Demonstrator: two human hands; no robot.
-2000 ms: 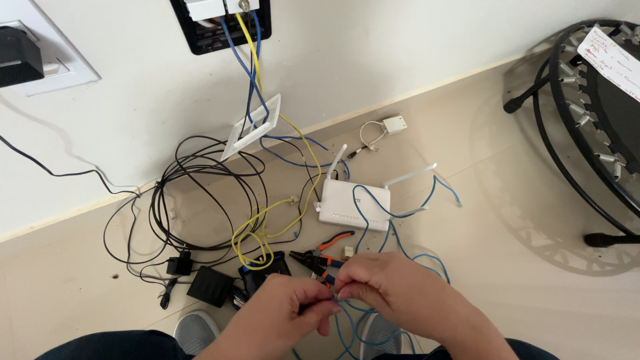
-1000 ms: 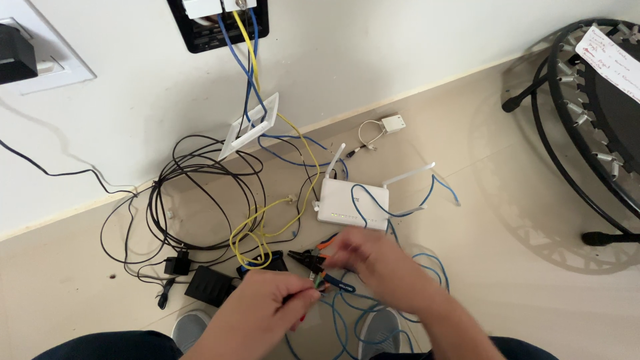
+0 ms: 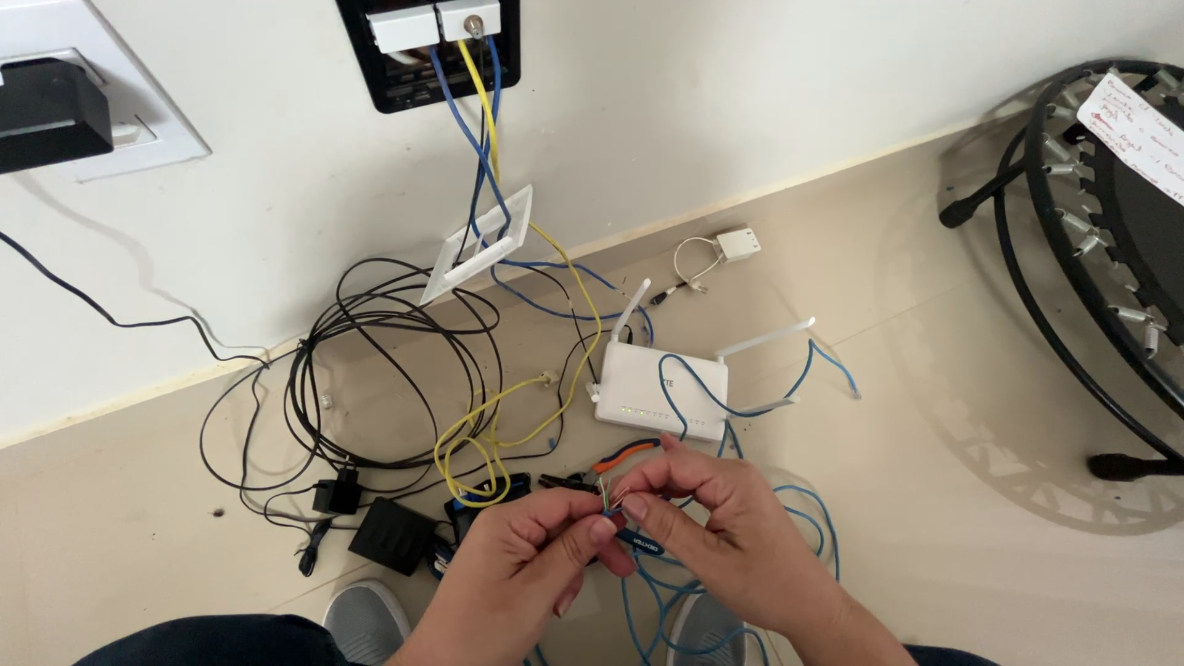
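Note:
My left hand (image 3: pixel 546 546) pinches the end of a blue network cable (image 3: pixel 612 511), its jacket stripped and thin coloured wires fanning upward. Thumb and forefinger of my right hand (image 3: pixel 708 523) grip some of these wires just beside it. Under and behind my hands lie pliers with orange and blue handles (image 3: pixel 627 456) and a tool with a dark blue Dexter handle (image 3: pixel 640 541), both partly hidden. Beyond them a white ZTE router (image 3: pixel 661 388) with raised antennas rests on the floor, lights lit. Loops of blue cable (image 3: pixel 819 509) spread below and right of my right hand.
Coiled black cable (image 3: pixel 296 398), a yellow cable (image 3: pixel 476 453), a black box (image 3: pixel 393 536) and a black power adapter (image 3: pixel 338 492) lie left. A white frame (image 3: pixel 479 245) hangs on cables from an open wall box (image 3: pixel 377 79). A mini trampoline (image 3: pixel 1045 185) stands right; a white adapter (image 3: pixel 737 244) lies behind the router.
One second ago my right hand was a little apart from the cable end, over the pliers; now its fingertips are back at the wires. My left hand has kept its hold.

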